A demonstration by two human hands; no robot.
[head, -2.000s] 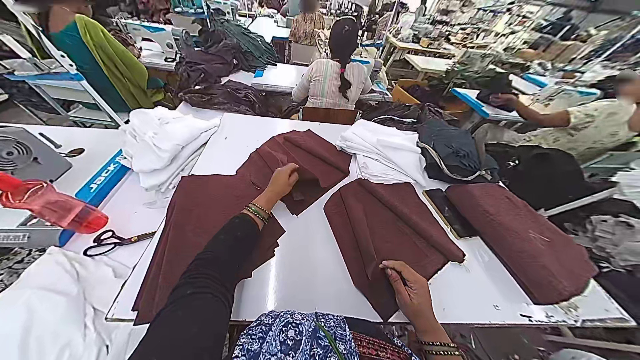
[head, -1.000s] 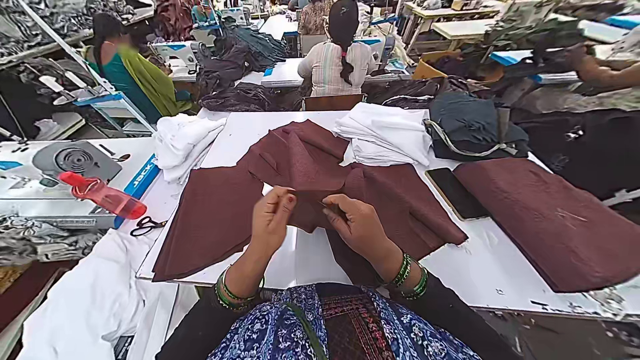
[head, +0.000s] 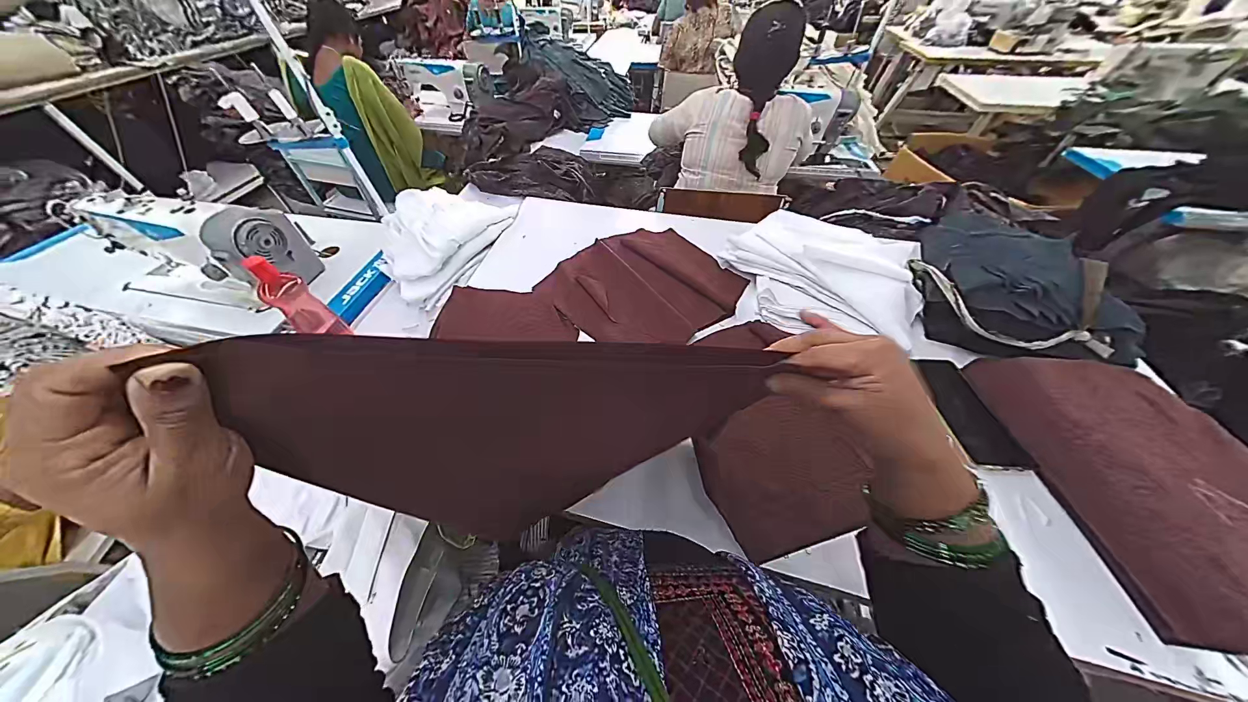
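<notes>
A folded maroon fabric piece is stretched between my two hands above the white table. Its left end is pinched by my left hand, with the thumb on top. My right hand grips the narrower right end between thumb and fingers. Behind the held piece lie a maroon fabric stack and, lower right, another maroon piece, both partly hidden by it. A large folded maroon bundle rests at the right of the table.
White cloth piles lie along the table's far side. Beside the right one is a dark cloth bundle; a dark flat object lies nearer. A sewing machine and a red translucent object are at left. People sit beyond.
Both hands, close together over the table one second ago, have moved apart and up toward the camera, with the maroon piece now drawn out between them.
</notes>
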